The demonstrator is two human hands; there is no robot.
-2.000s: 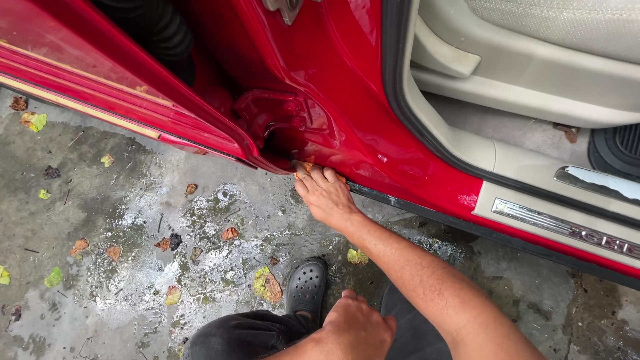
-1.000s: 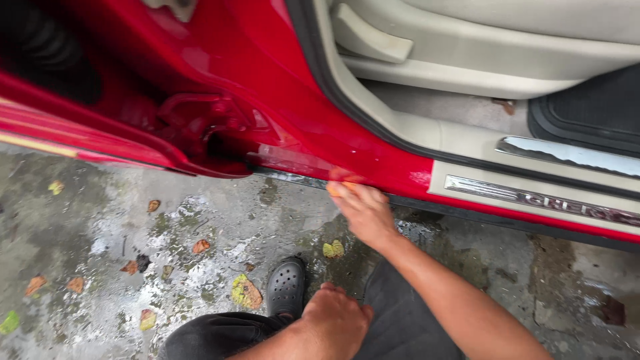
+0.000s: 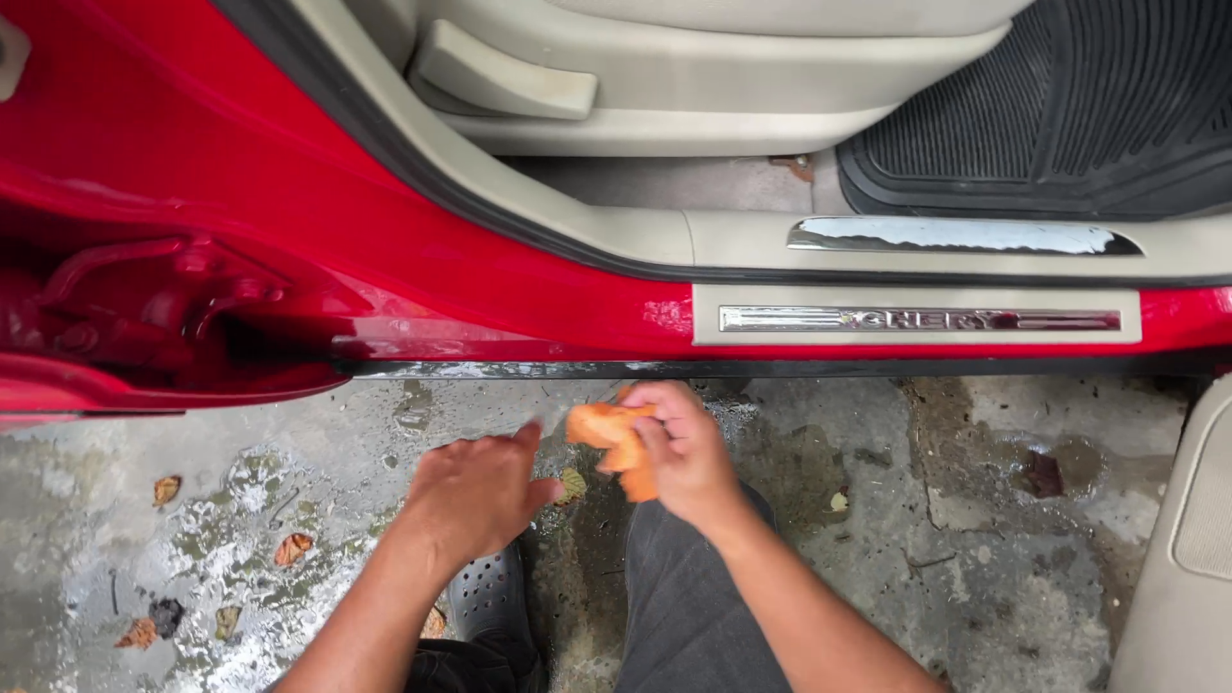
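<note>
My right hand (image 3: pixel 679 452) grips a crumpled orange cloth (image 3: pixel 616 433), slightly blurred, over the wet ground just outside the car's sill. To its left, my left hand (image 3: pixel 481 486) holds nothing, with its thumb apart from the fingers. Above both hands runs the dark lower edge of the sill (image 3: pixel 539 370), and over that the red painted door sill (image 3: pixel 462 332). A beige scuff plate (image 3: pixel 919 316) with a chrome Chery strip lies on the sill to the upper right. Neither hand appears to touch the car.
The red rear door (image 3: pixel 192 390) and its hinge area are at the left. Inside are a beige seat base (image 3: pixel 712 87) and a black ribbed floor mat (image 3: pixel 1011 144). A beige door panel (image 3: pixel 1179 549) stands at the lower right. Fallen leaves lie on wet concrete (image 3: pixel 318 500).
My right hand has left the sill with the orange cloth and is now over the ground. My left hand has come up beside it, its fingers extended. The view has shifted right along the car.
</note>
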